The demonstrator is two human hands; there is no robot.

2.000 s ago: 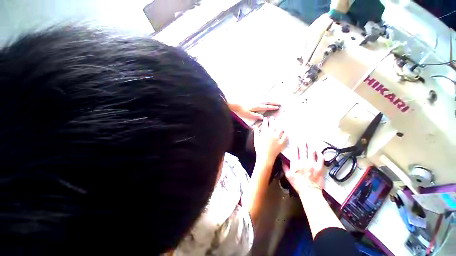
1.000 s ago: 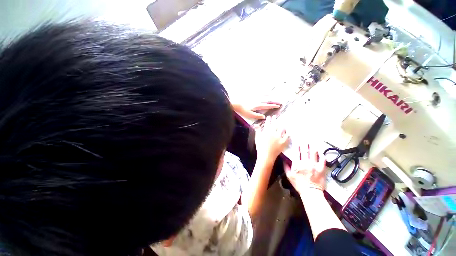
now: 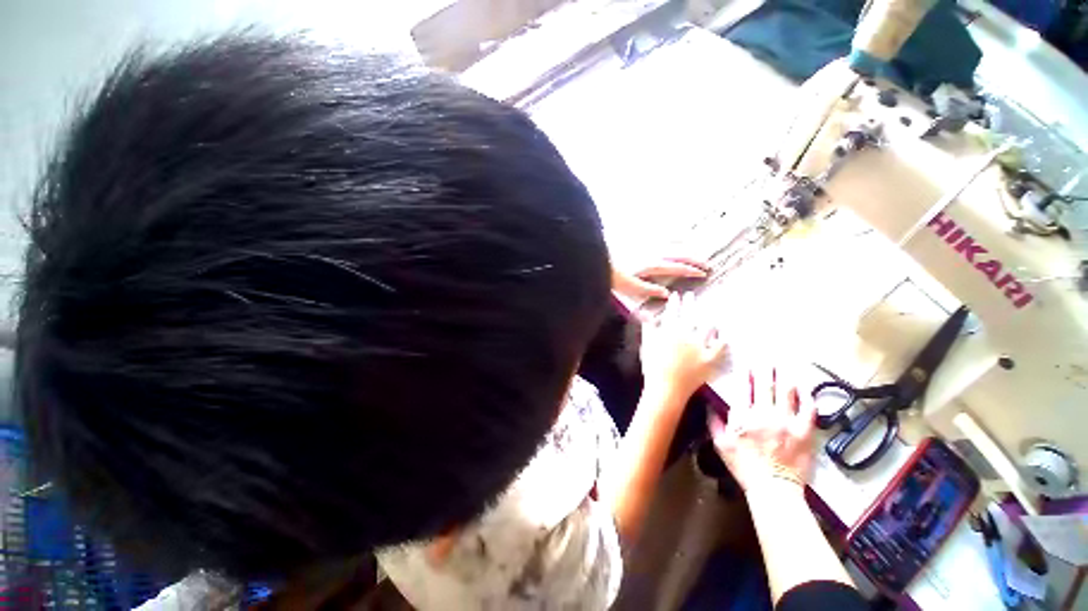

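My right hand point(image 3: 770, 442), in a dark sleeve, lies palm down and empty at the front edge of the white sewing table point(image 3: 644, 131), fingers spread, just left of the shears. My left hand is not in view. A small person's hand point(image 3: 684, 340) lies flat left of mine. Another hand point(image 3: 662, 281), seemingly the same person's, lies beyond it by a narrow brownish strip. The needle area point(image 3: 790, 203) of the cream HIKARI sewing machine point(image 3: 954, 257) is beyond the hands. The black-handled shears point(image 3: 901, 394) and a lit red-edged smartphone point(image 3: 913, 516) lie right of my hand.
A small person's dark-haired head point(image 3: 322, 310) fills the left and centre, with a patterned light shirt point(image 3: 519, 543) below. Dark green cloth point(image 3: 799, 42) lies behind the machine. A blue crate point(image 3: 60, 537) shows at lower left. Small tools point(image 3: 1008, 555) lie right of the phone.
The view has shifted, so the machine, shears, phone and hands sit further right and slightly lower. The blue crate has come into view. The hands keep about the same places on the table.
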